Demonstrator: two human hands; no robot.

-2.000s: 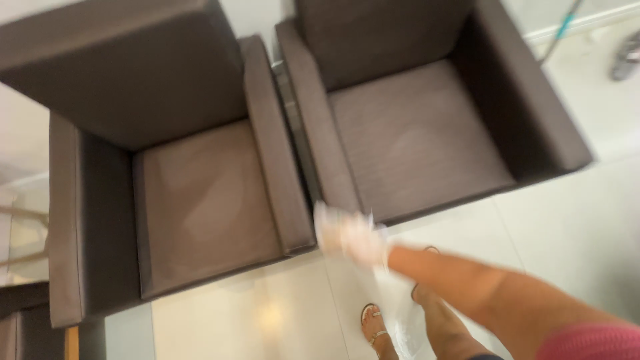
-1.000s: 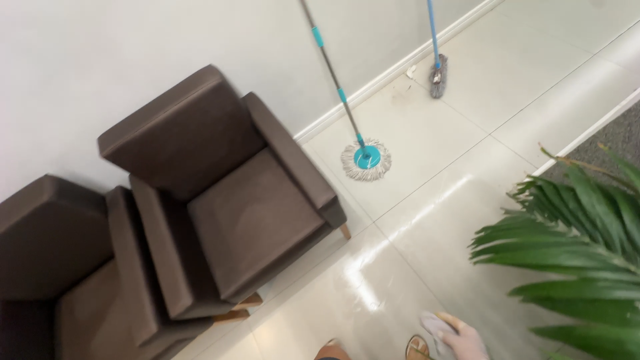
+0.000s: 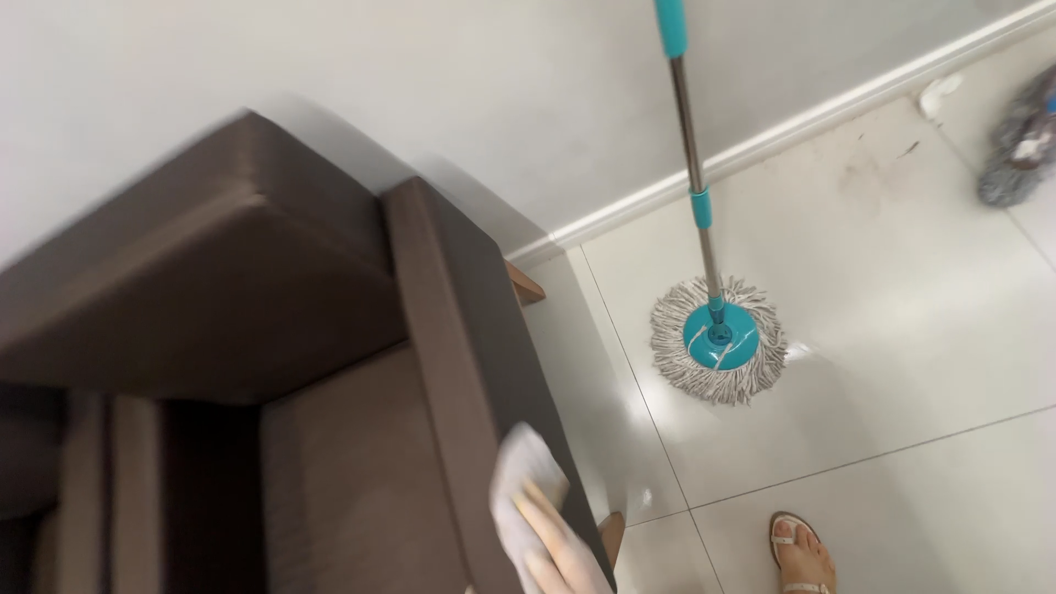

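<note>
My right hand (image 3: 561, 549), slightly blurred, holds a whitish cloth (image 3: 528, 478) at the bottom centre. Hand and cloth are over the near armrest (image 3: 462, 363) of a dark brown upholstered armchair (image 3: 330, 198); whether the cloth touches it I cannot tell. My left hand is not in view. To the right of the chair, a round string mop (image 3: 720, 338) with a teal plate lies on the tiled floor, its metal and teal handle (image 3: 686, 115) reaching up past the top edge.
Part of another dark armchair (image 3: 49, 478) shows at the lower left. A grey mop head (image 3: 1019, 148) and a small white scrap (image 3: 939, 95) lie near the baseboard (image 3: 792, 128). My sandalled foot (image 3: 800, 553) stands at the lower right.
The view has swung and come nearer to the armchair and string mop. My right hand with the cloth, over the floor one second ago, is now over the armrest.
</note>
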